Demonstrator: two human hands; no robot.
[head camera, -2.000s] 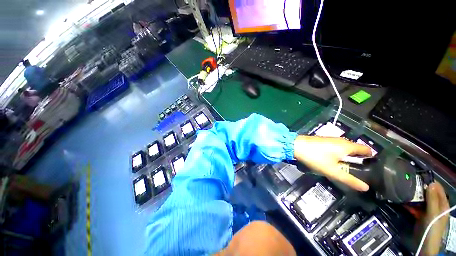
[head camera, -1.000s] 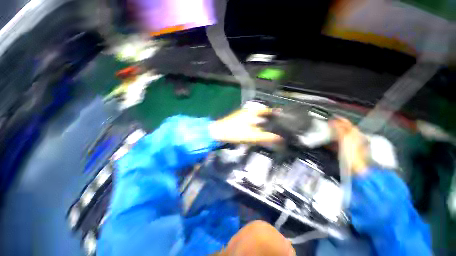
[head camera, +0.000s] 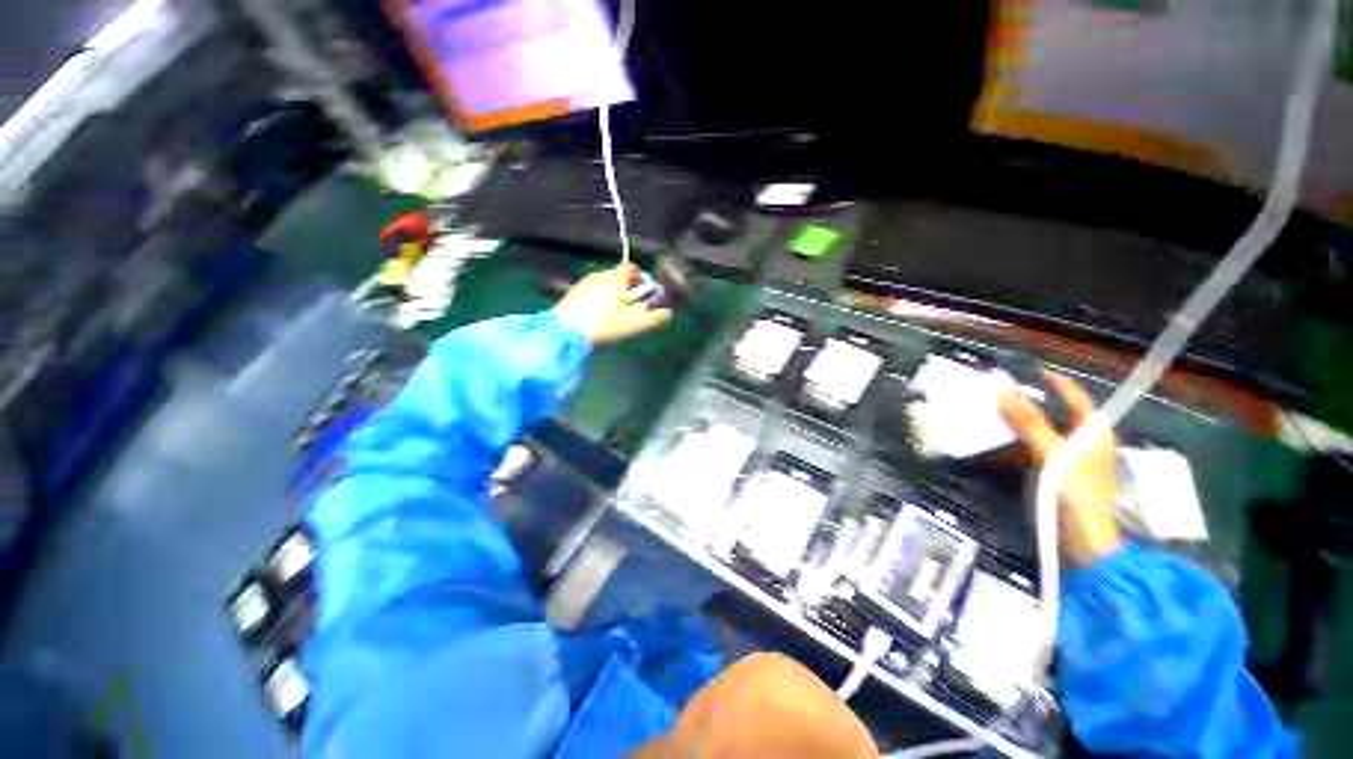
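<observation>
The clear tray (head camera: 698, 555) lies in front of me with several white-faced black units, such as one at its lower left (head camera: 778, 519). My left hand (head camera: 611, 306) is beyond the tray's upper-left corner, its fingers closed on a small dark object (head camera: 668, 282) at the end of a hanging white cable; blur hides what it is. My right hand (head camera: 1080, 463) grips the right edge of a white-faced electronic unit (head camera: 957, 408) at the tray's upper right. A pale-edged test piece (head camera: 919, 569) lies in the tray's front row, a white cable near it.
Keyboards (head camera: 557, 208) and monitors (head camera: 519, 52) stand behind the green mat (head camera: 594, 389). A thick white cable (head camera: 1220, 277) hangs across the right side. A green note (head camera: 813, 240) and a red-orange item (head camera: 405, 231) lie at the back. More filled trays are at lower left.
My view has turned right. My left hand has moved away from the dark scanner-like object between my hands to the tray's far left. My right hand has come fully into view, at a unit.
</observation>
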